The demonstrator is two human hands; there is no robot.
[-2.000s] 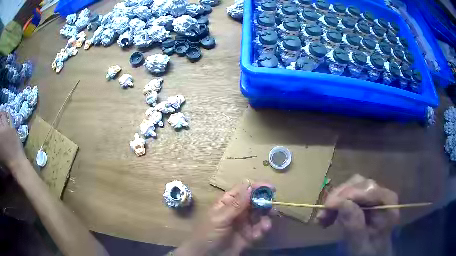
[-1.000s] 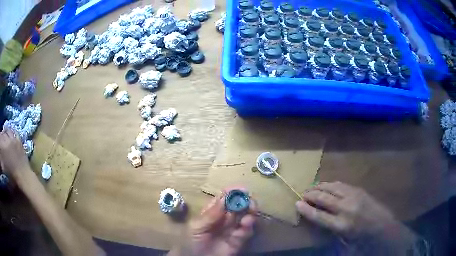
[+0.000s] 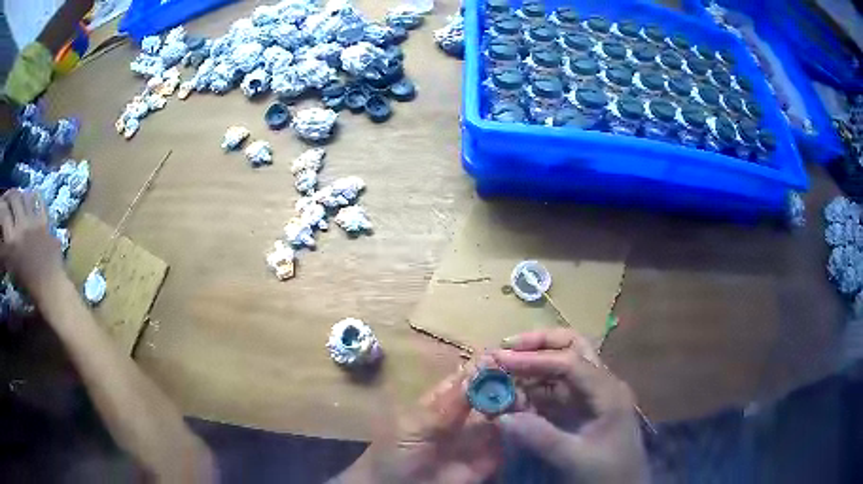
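My left hand [image 3: 440, 430] holds a dark round cap [image 3: 492, 390], hollow side facing up. My right hand [image 3: 577, 406] is at the cap's right side with its fingers touching the rim. The thin glue stick [image 3: 556, 310] lies with its white tip in the small glue cup [image 3: 531, 281] on the cardboard pad [image 3: 473, 302]; its other end passes behind or under my right hand and shows again beyond it. A white figure body [image 3: 353, 342] stands on the table left of my hands, its dark round hole facing up.
A blue crate [image 3: 625, 170] with rows of dark-topped pieces stands behind the pad. A pile of white bodies [image 3: 274, 52] and dark caps [image 3: 378, 109] lies at the back left. Small cast parts [image 3: 305, 222] lie mid-table. Another person's arm [image 3: 104, 359] and a stained pad [image 3: 128, 284] are at left.
My right hand has let go of the stick, which now rests in the cup, and has moved left to the cap. The camera view has shifted slightly.
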